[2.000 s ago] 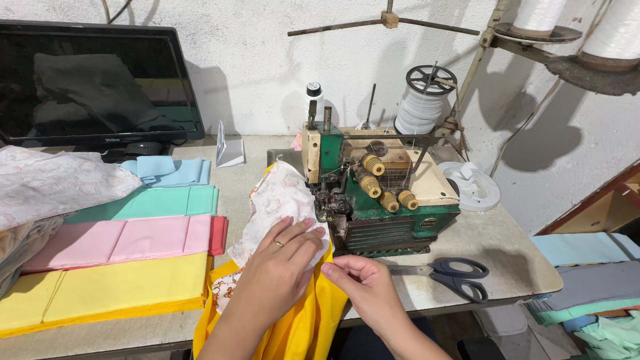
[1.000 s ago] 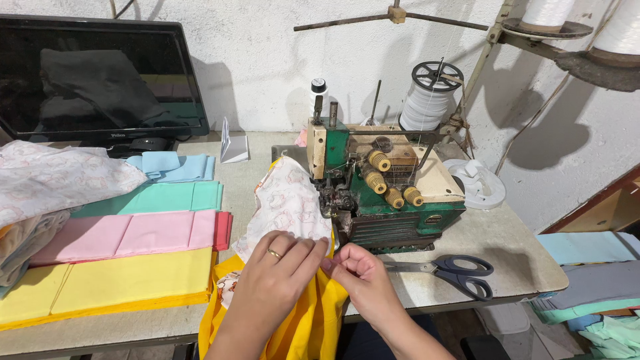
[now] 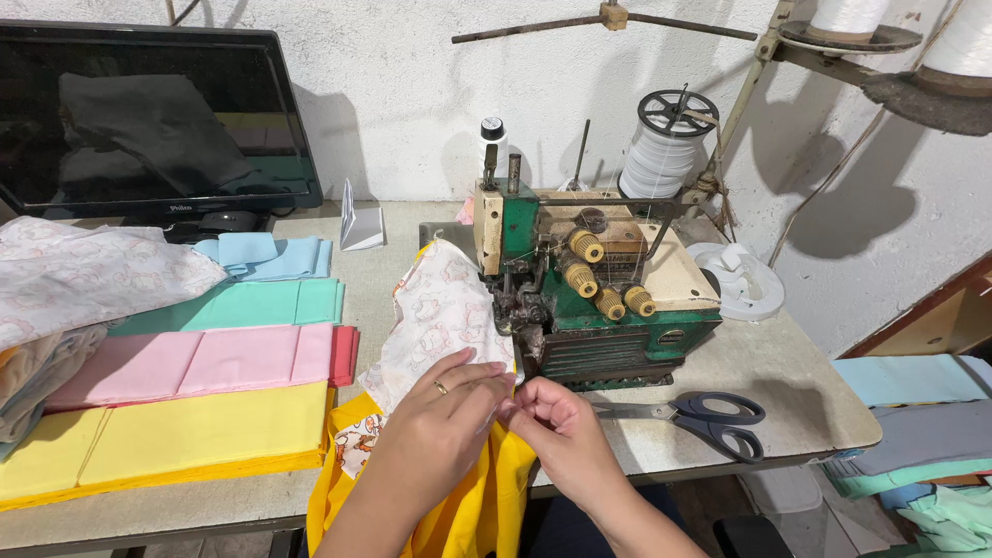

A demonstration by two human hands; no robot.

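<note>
A green and cream overlock sewing machine (image 3: 604,287) stands on the table. A white printed fabric piece (image 3: 442,310), laid over yellow fabric (image 3: 496,473), runs up along the left side of the machine's needle area. My left hand (image 3: 449,418) presses on the white piece's lower end, fingers bent at its right edge. My right hand (image 3: 558,426) pinches the fabric edge there, thumb and forefinger together, close to the left fingertips. The yellow fabric hangs over the table's front edge below both hands. Scissors with dark blue handles (image 3: 717,422) lie right of my right hand.
Folded yellow (image 3: 209,434), pink (image 3: 240,360), mint (image 3: 240,304) and light blue (image 3: 298,256) fabrics lie at left, beside a printed cloth (image 3: 93,271). A black monitor (image 3: 155,124) stands behind. A ribbon spool (image 3: 665,147) and thread cones (image 3: 849,15) are at right.
Both hands stay at the right edge of the fabric. The left hand's fingers have drawn in towards the right hand since the earliest frame.
</note>
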